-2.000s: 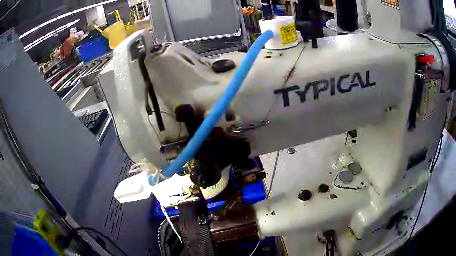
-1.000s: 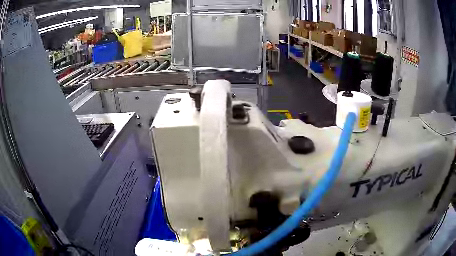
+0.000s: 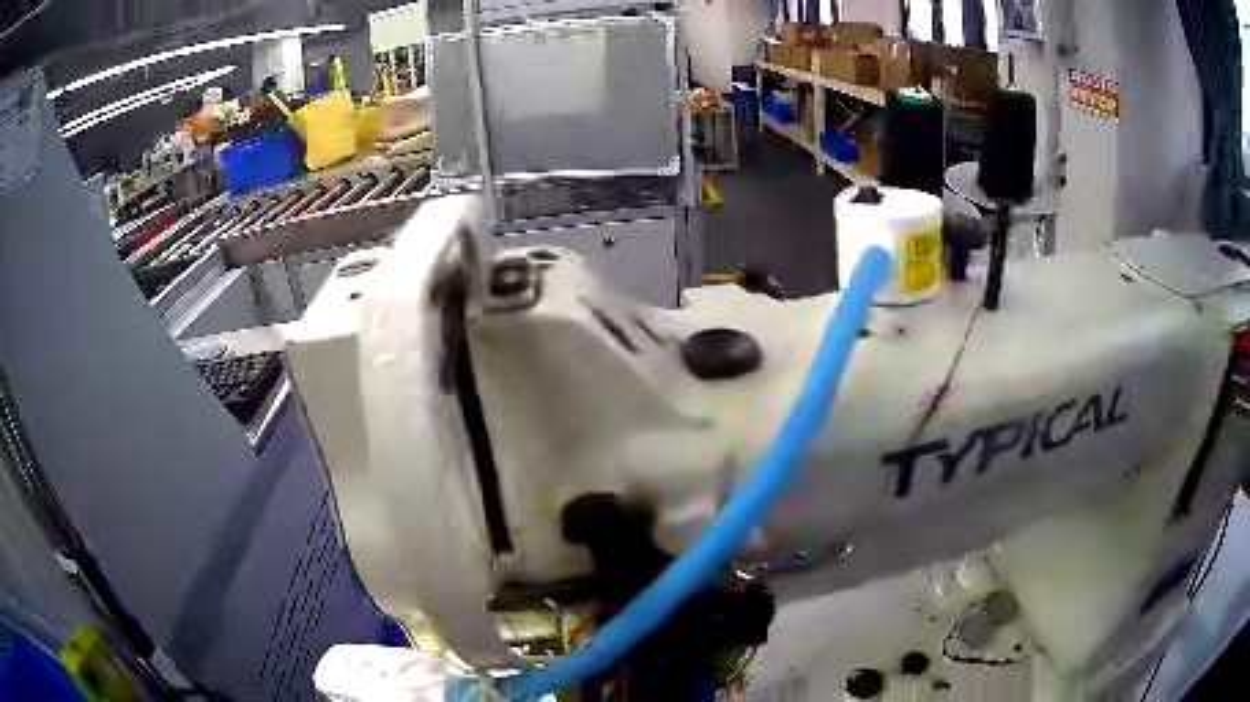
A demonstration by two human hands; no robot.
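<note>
No hand is in view. The large off-white sewing machine head (image 3: 823,412), marked "TYPICAL", fills the near view. A pale curved upright bar (image 3: 411,412) stands at its left end. A thick light-blue hose (image 3: 768,514) curves down across the head to a small white elongated piece (image 3: 377,672) at the bottom edge. A white cylinder with a yellow label (image 3: 891,247) sits on top of the arm. The area below the needle end is dark and cut off by the frame edge, so no workpiece shows.
Two black thread cones (image 3: 1008,148) stand behind the arm. A grey cabinet panel (image 3: 124,370) rises at left, with a dark keyboard (image 3: 236,381) beyond it. A roller conveyor (image 3: 322,206) holds blue and yellow bins. Shelves of cartons (image 3: 857,62) stand at the back right.
The view first rose from the machine's lower part to the room, then tilted slightly down and turned a little right. The black workpiece seen low two seconds ago is out of view.
</note>
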